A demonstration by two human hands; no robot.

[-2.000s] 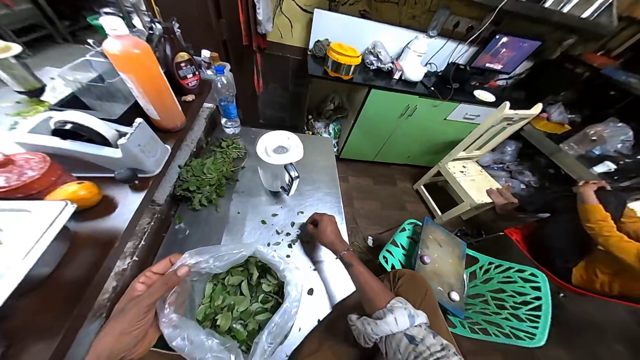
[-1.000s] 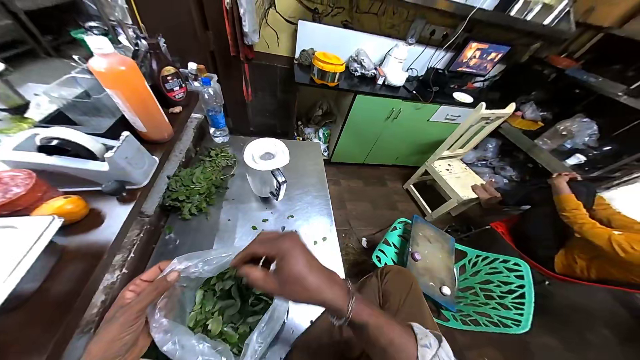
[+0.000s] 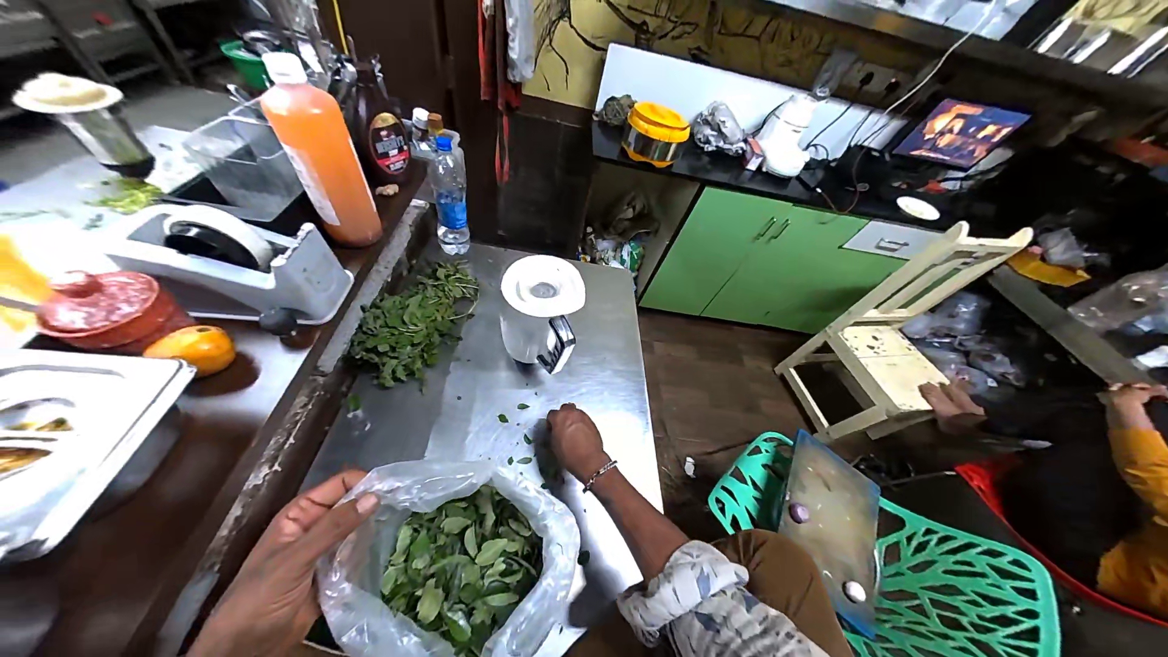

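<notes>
My left hand (image 3: 290, 547) grips the rim of a clear plastic bag (image 3: 547, 538) that holds many green leaves (image 3: 465, 557). On the steel table (image 3: 611, 356), my right hand (image 3: 577, 443) rests with its fingers curled down beside a few loose leaves (image 3: 523, 406); whether something is under the fingers is hidden. Beyond it stands a clear jug (image 3: 529, 333) with a white funnel-like top and a black handle. A heap of leafy green stems (image 3: 411, 324) lies along the table's left edge.
A water bottle (image 3: 451, 201) stands at the table's far corner. The raised left counter holds a tape dispenser (image 3: 237, 260), an orange bottle (image 3: 324, 155) and a steel container (image 3: 82, 420). At right are a green plastic chair (image 3: 985, 566) bearing a board (image 3: 830, 520), a wooden chair (image 3: 881, 356) and another person.
My right hand has moved from over the bag's mouth back to the tabletop, where it also was two seconds ago. My left hand keeps hold of the bag's rim.
</notes>
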